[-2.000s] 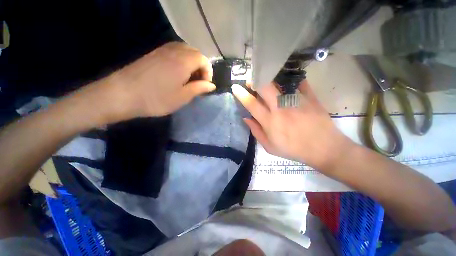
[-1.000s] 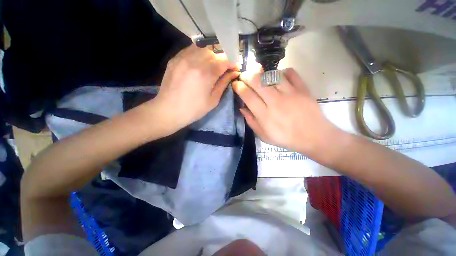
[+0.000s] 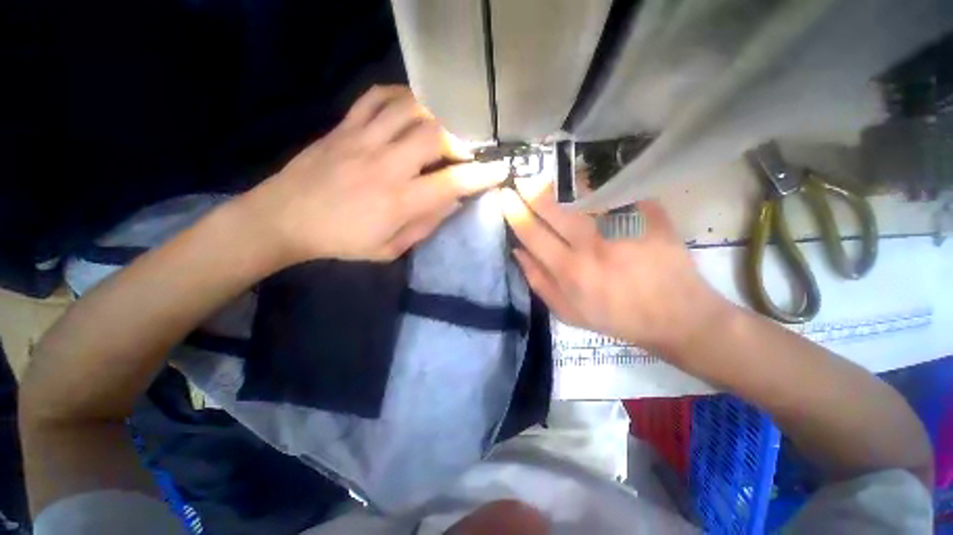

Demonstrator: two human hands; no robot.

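The grey side of the garment (image 3: 449,366), with black bands, hangs from the needle area over the lap. A black flap (image 3: 324,334) lies on it. My left hand (image 3: 366,183) lies on the cloth just left of the needle, its fingertips pressing the edge. My right hand (image 3: 611,266) holds the cloth edge at the right, its index fingertip close to the left fingertips. The presser foot (image 3: 517,162) is in the bright light right above the fingertips. The exact grip on the edge is hidden by glare and the fingers.
The cream machine head (image 3: 502,63) stands above the hands. A ribbed knob (image 3: 624,223) is by my right hand. Shears (image 3: 789,225) lie to the right. A ruler tape (image 3: 878,324) runs along the table front. Blue (image 3: 731,460) and red (image 3: 660,426) baskets are below. Black cloth (image 3: 178,94) fills the upper left.
The view has shifted between frames. My left hand has moved from the left side of the foot in to the edge by my right fingertips. The grey cloth has shifted under it.
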